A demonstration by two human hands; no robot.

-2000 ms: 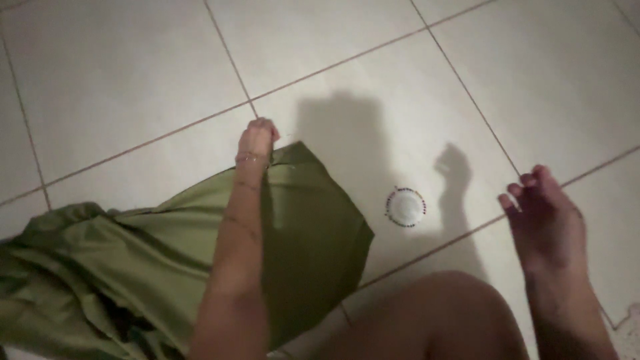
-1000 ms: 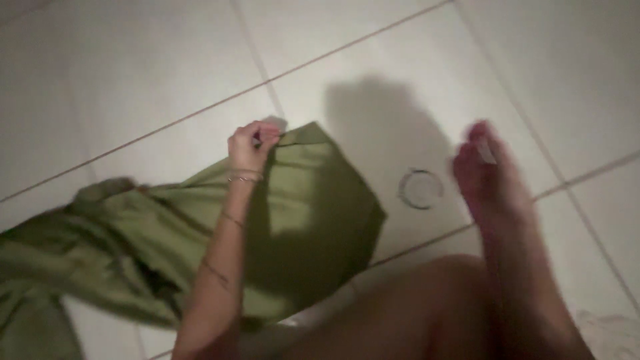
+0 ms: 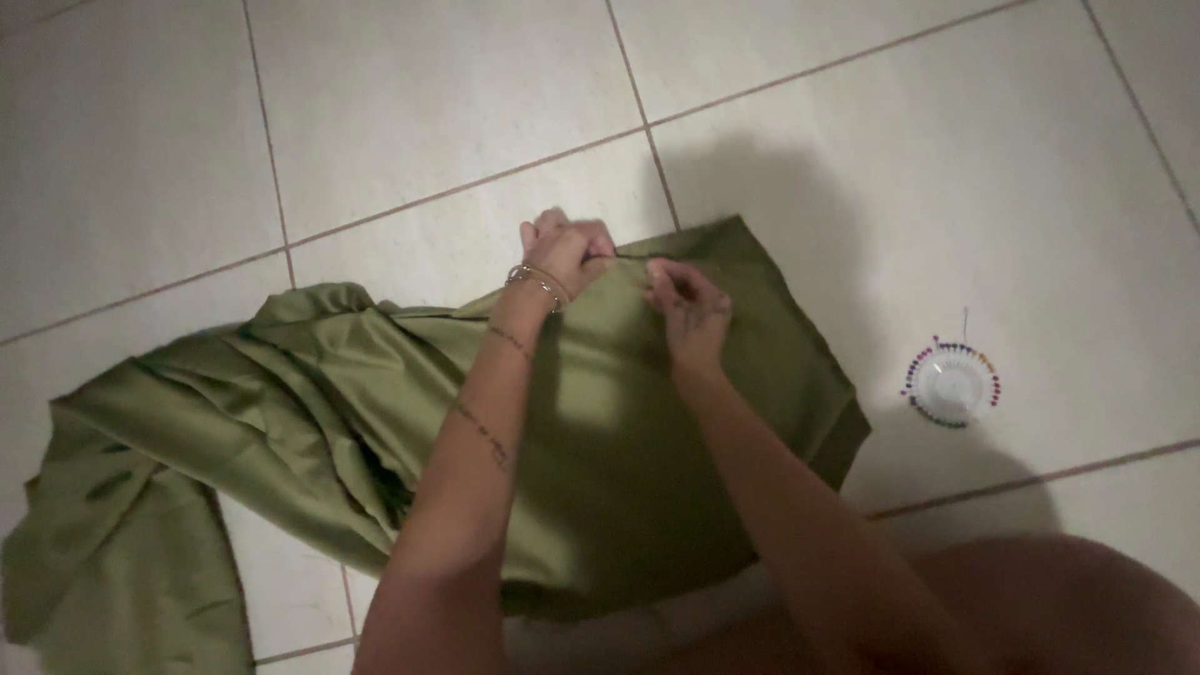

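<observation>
A green satin-like fabric (image 3: 647, 450) lies over the floor, flat at the right and bunched in folds at the left. My left hand (image 3: 562, 248) grips its upper edge, with bracelets on the wrist. Just to the right, my right hand (image 3: 689, 295) has its thumb and fingertips together at the same edge; whether a pin is between them is too small to tell. A round white wheel of sewing pins (image 3: 950, 382) with coloured heads lies right of the fabric.
Pale floor tiles (image 3: 441, 103) with brown grout lines lie under everything. A single thin pin (image 3: 966, 325) shows at the top of the pin wheel. My bare leg (image 3: 1059, 600) is at the lower right, and shadows fall across the tiles.
My right hand has moved left, from beyond the pin wheel to the fabric's upper edge beside my left hand. My left hand remains at that edge.
</observation>
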